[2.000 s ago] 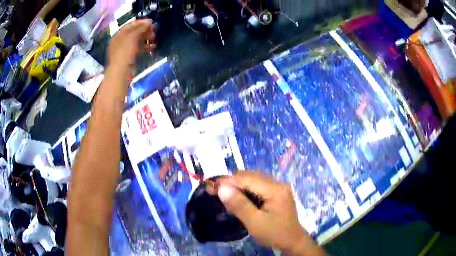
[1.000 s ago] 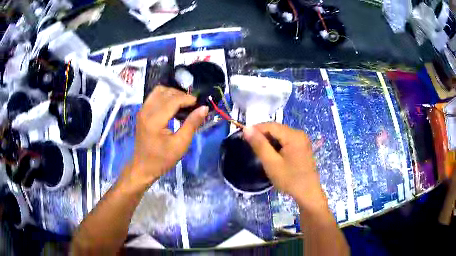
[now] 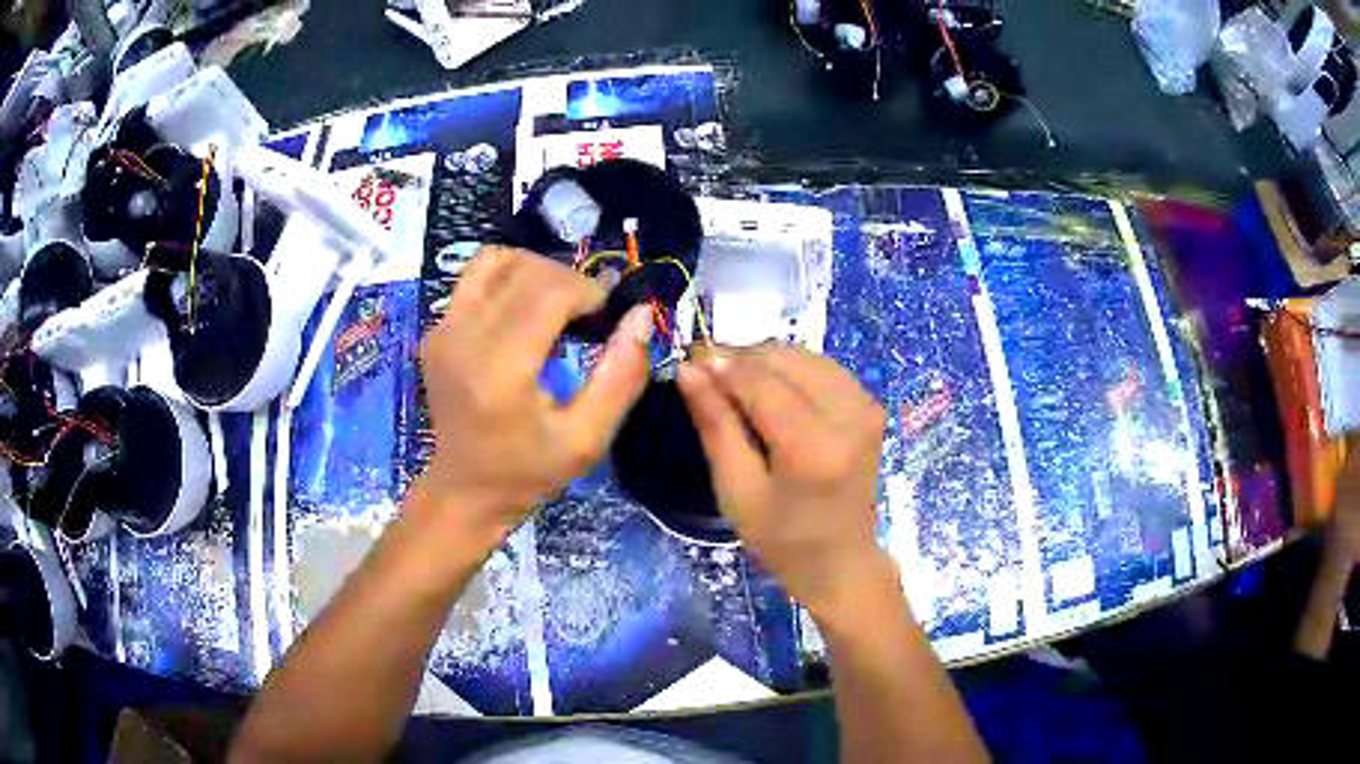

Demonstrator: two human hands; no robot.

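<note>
A black round module (image 3: 649, 209) with a silver-white motor (image 3: 568, 211) and coloured wires lies on the blue sheeting. My left hand (image 3: 522, 373) grips the module's lower left edge, its thumb near the red and yellow wires. My right hand (image 3: 791, 448) pinches the thin wire leads (image 3: 679, 355) just below the module. The white housing (image 3: 764, 284) stands behind, its black cup (image 3: 656, 455) partly under my right hand. The wire ends between my fingertips are too small to make out.
Several white housings with black interiors (image 3: 224, 332) crowd the left. Loose black modules (image 3: 970, 75) lie on the dark green strip at the back. An orange box (image 3: 1301, 403) and a person's arm (image 3: 1324, 590) are at the right. Clear plastic bags (image 3: 1178, 45) lie far right.
A second ago both hands held the wires farther apart. Now my right hand has moved left, close to my left thumb. Two seconds ago my left arm reached to the dark strip.
</note>
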